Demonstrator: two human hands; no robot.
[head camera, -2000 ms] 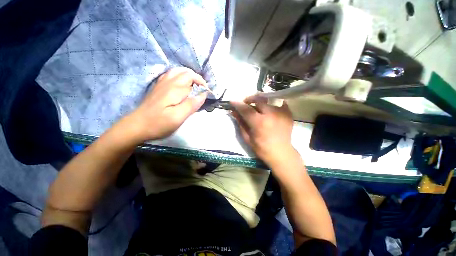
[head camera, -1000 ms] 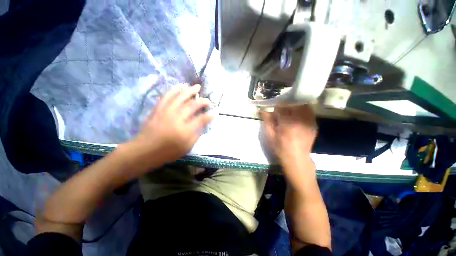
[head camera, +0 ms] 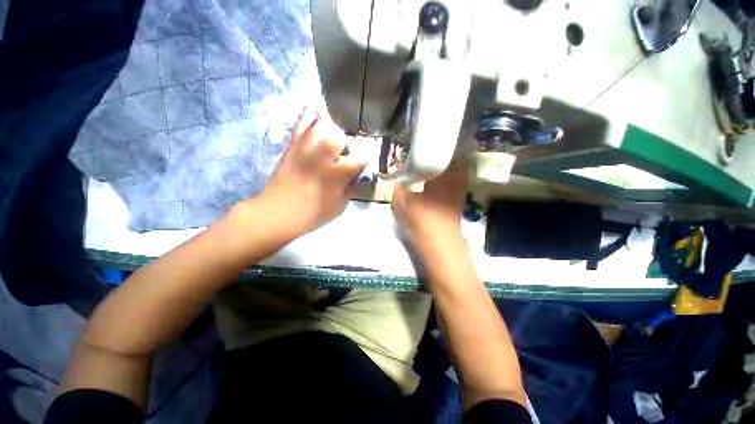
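Note:
The pale quilted padding (head camera: 194,108) with stitched diamond lines lies on the table to the left of the sewing machine head (head camera: 439,116). My left hand (head camera: 310,178) is on the padding's right edge, its fingertips beside the needle area; a small dark bit shows at the fingertips. Whether they grip it is unclear. My right hand (head camera: 435,203) is just right of the needle area, its fingers partly hidden under the machine head, so what it touches does not show. The needle and presser foot are mostly hidden.
Dark navy fabric (head camera: 50,157) hangs at the left. A flat black box or pad (head camera: 542,229) lies right of my right hand. A yellow-orange item (head camera: 699,296) is at the right table edge. The green-edged table front (head camera: 356,277) runs before my lap. Dark fabric is heaped below right.
The camera view has shifted, so the machine appears further left. My hands have come closer together at the needle area. Earlier both hands held a small dark piece in front of the machine.

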